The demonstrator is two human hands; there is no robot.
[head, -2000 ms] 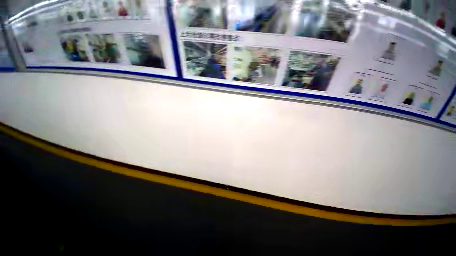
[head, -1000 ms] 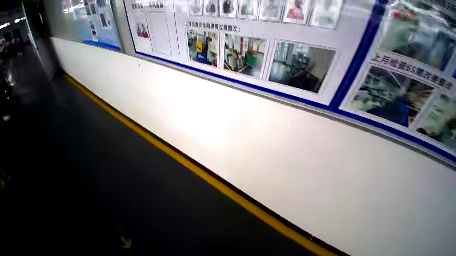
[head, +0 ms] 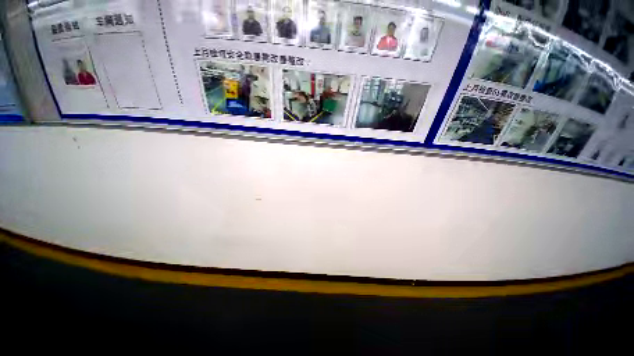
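A notice board (head: 327,132) with blue frame strips hangs on the wall straight in front of me. It carries a row of small portraits, printed Chinese text and several photos of workplace scenes. A second board section with more photos continues at the right, past a slanted blue divider. Neither my left hand nor my right hand is in the picture, so what they hold cannot be seen.
Below the board is a white wall (head: 334,208) with a dark line at its foot. A yellow line (head: 334,286) runs along the floor beside it. The dark floor (head: 313,327) fills the bottom. A grey post (head: 35,76) and a bluish panel stand at the left edge.
One second ago the view was angled along the aisle, with dark floor stretching away at the left and a green floor arrow. Now it faces the board squarely. No hand shows in any frame.
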